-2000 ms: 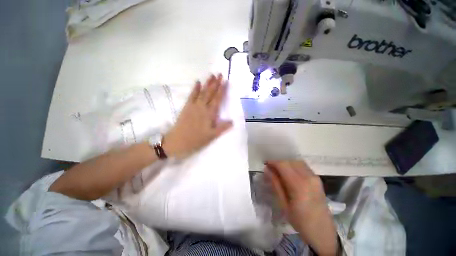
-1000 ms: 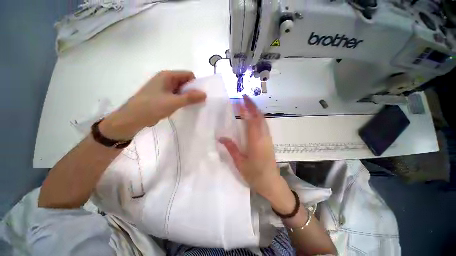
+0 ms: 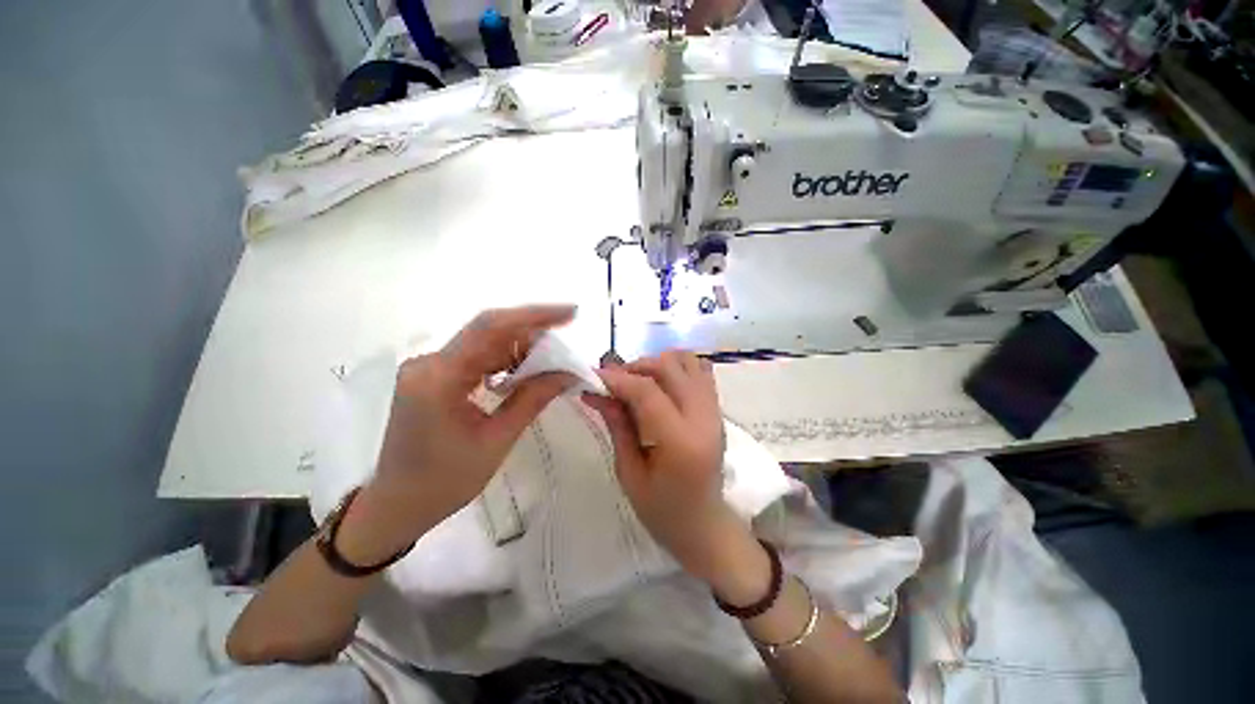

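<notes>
A white garment (image 3: 592, 550) with dark double stitch lines hangs from my hands over the table's front edge onto my lap. My left hand (image 3: 461, 406) pinches the garment's folded top edge between thumb and fingers. My right hand (image 3: 670, 447) pinches the same edge just to the right, close to the left hand. The edge is raised in front of the sewing machine's lit needle area (image 3: 668, 292) and is not under the needle. A narrow dark-outlined stitched rectangle (image 3: 504, 509) shows on the cloth below my left hand.
The white "brother" machine (image 3: 881, 165) stands at the back right. A black smartphone (image 3: 1032, 371) lies on the table's right side. White garments (image 3: 358, 158) lie along the back left, and more white cloth (image 3: 1018, 591) hangs at lower right. A dark blue bottle (image 3: 497, 39) stands behind.
The view has tilted up, showing more of the table's back. My right hand has moved from beside the needle area to the cloth edge, and both hands now pinch it close together.
</notes>
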